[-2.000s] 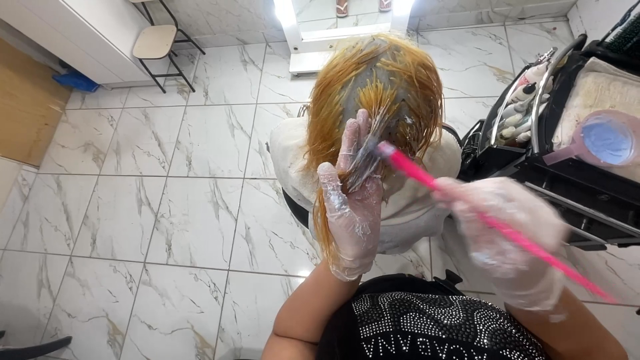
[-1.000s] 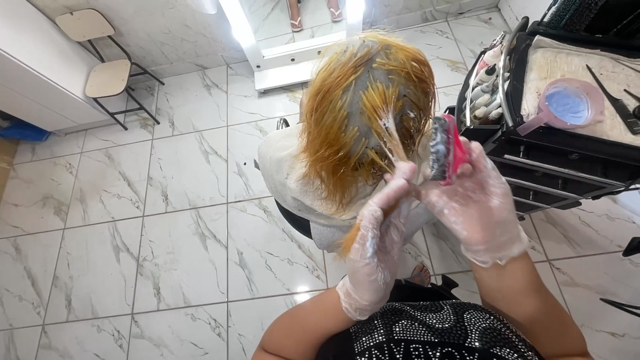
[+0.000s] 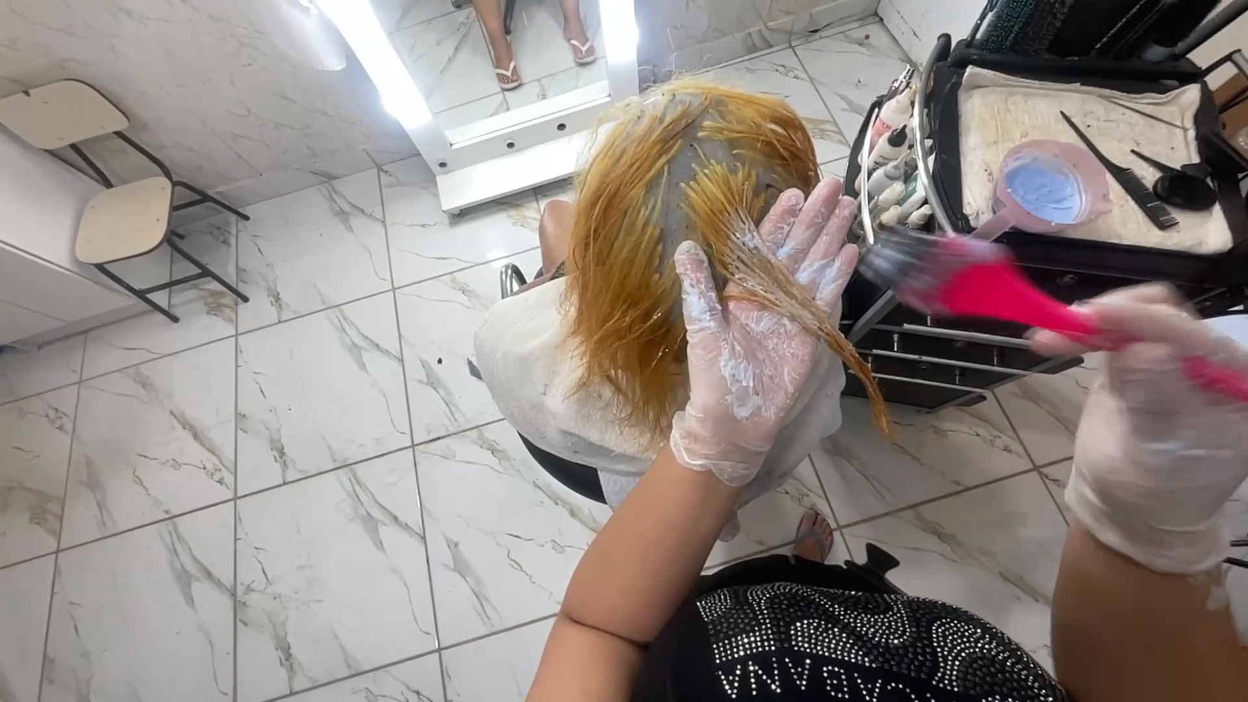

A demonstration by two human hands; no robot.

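A seated person's orange-blond hair (image 3: 624, 292) fills the centre of the head view, with a white towel (image 3: 556, 361) over the shoulders. My left hand (image 3: 765, 331), in a clear glove, lies palm up with fingers spread beneath a cream-coated hair strand (image 3: 780, 283); its orange end hangs past the palm. White-blue cream smears the palm and fingers. At the right, my gloved right hand (image 3: 1150, 409) grips a pink tint brush (image 3: 1014, 292) by its handle. The blurred dark bristles point left, just right of my left fingertips and apart from the strand.
A black trolley (image 3: 960, 356) at the right bears a towel (image 3: 985, 107), a pink bowl (image 3: 1043, 185) of bluish cream, a comb (image 3: 1121, 171), another brush (image 3: 1180, 185) and several bottles (image 3: 892, 166). A lit mirror frame (image 3: 526, 136) stands ahead; a chair (image 3: 127, 219) is at the upper left.
My right hand with the brush has moved right, away from the strand. My left hand has gone from fingers pinching the strand to a spread palm beneath it.
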